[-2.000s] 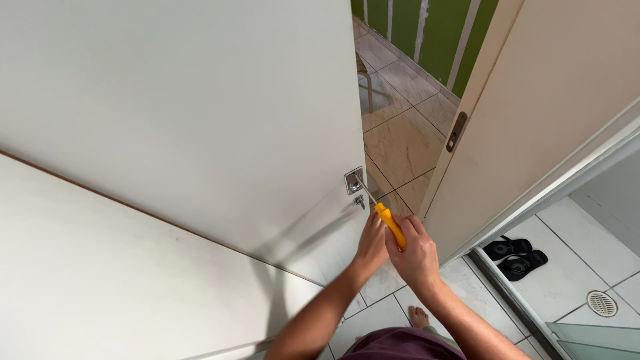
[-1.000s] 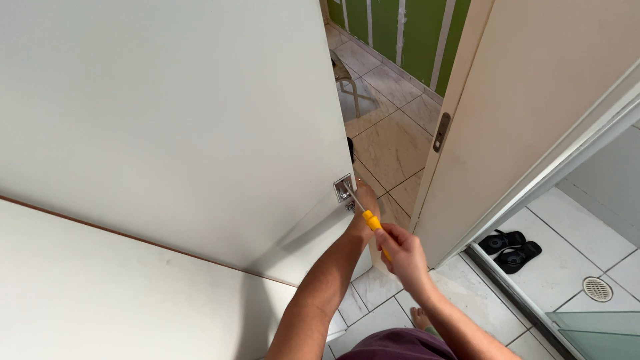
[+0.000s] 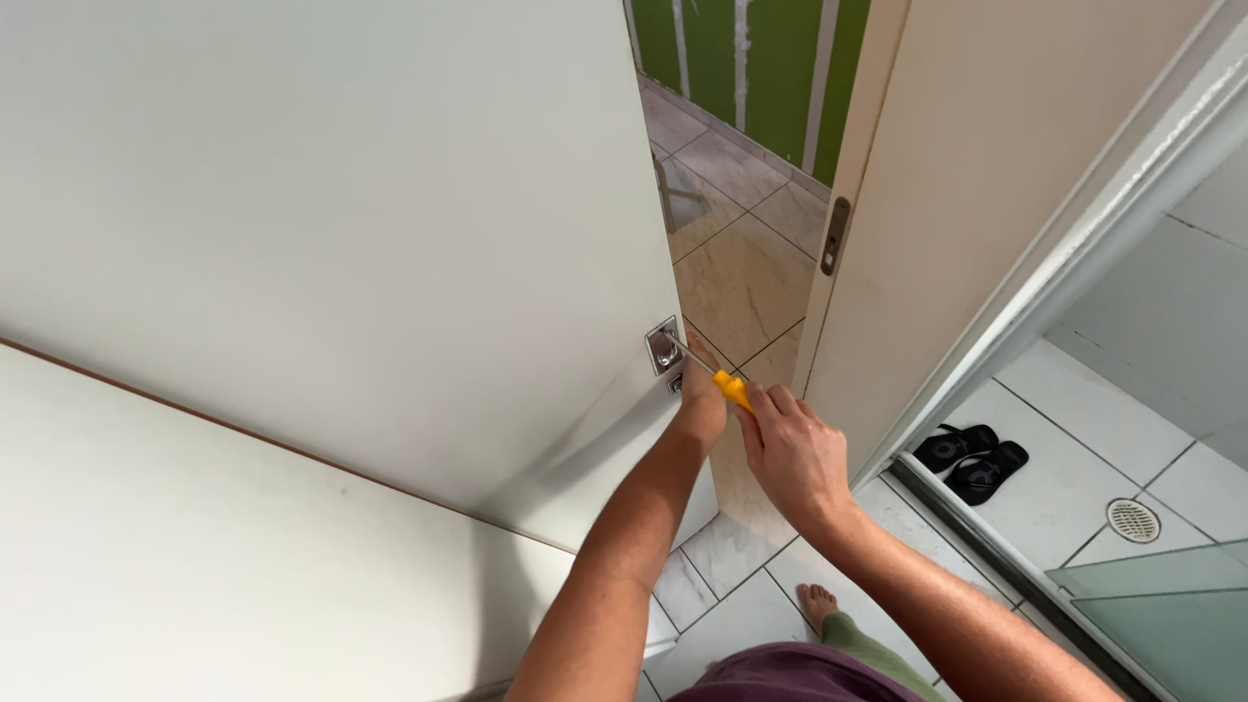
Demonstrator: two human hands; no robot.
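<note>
My right hand (image 3: 795, 444) grips the yellow handle of a screwdriver (image 3: 731, 387), whose metal shaft reaches up and left to a square chrome recessed plate (image 3: 664, 347) near the edge of the white door (image 3: 439, 244). The tip meets the plate; exactly where on it I cannot tell. A second small metal fitting (image 3: 675, 384) sits just below the plate. My left hand (image 3: 700, 375) is at the door's edge beside the plate, partly behind the screwdriver, with its fingers mostly hidden behind the door edge; what it holds there cannot be seen.
Right of the gap stands a door frame with a metal strike plate (image 3: 835, 237). Beyond lie a tiled floor and a green wall (image 3: 780, 68). Black flip-flops (image 3: 985, 468), a round floor drain (image 3: 1133, 521) and a glass panel (image 3: 1160, 604) are at the right. My bare foot (image 3: 817, 602) is below.
My left hand has moved from below the plate, near the screwdriver, up to the door's edge beside the plate. The screwdriver stays in my right hand, pointed at the plate.
</note>
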